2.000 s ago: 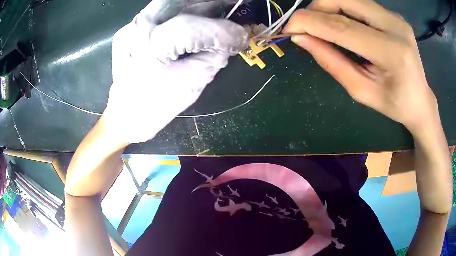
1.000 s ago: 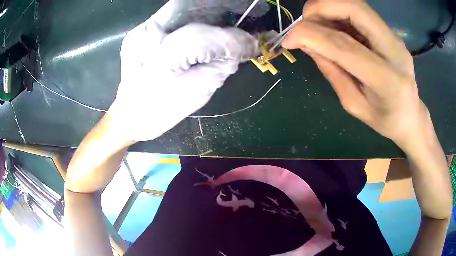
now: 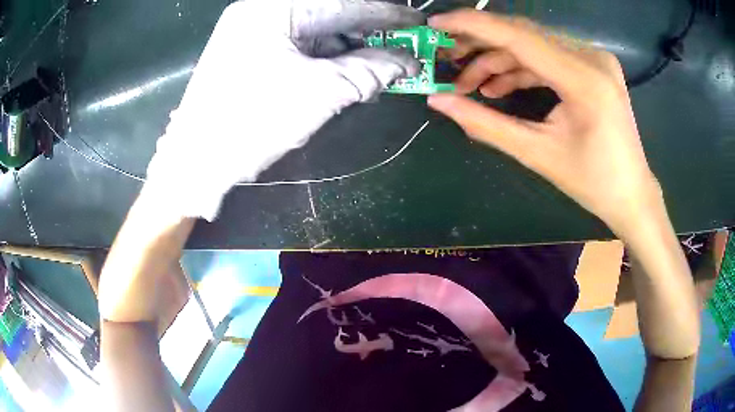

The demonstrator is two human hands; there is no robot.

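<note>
A green circuit board [image 3: 421, 58] is held up near the top centre, its green side with pale pads facing me. My left hand [image 3: 322, 80], in a white-grey glove, grips the board's left part between thumb and fingers. My right hand [image 3: 548, 105] is bare; its thumb and forefinger hold the board's right edge at the lower and upper corners. Short pieces of white lead wires [image 3: 481, 4] show above the board; the rest is hidden by the hands or cut off by the frame.
A thin strand of solder wire [image 3: 355, 174] curves over the dark green mat [image 3: 516, 201] from a small spool [image 3: 14, 138] at the left edge. A black cable [image 3: 675, 50] lies at the upper right. Brown cardboard [image 3: 598, 278] is below the bench edge.
The board has been turned over from its tan-yellow side to its green side. My right fingers have moved from the wires to the board's right edge. The brown and blue wire ends are out of sight.
</note>
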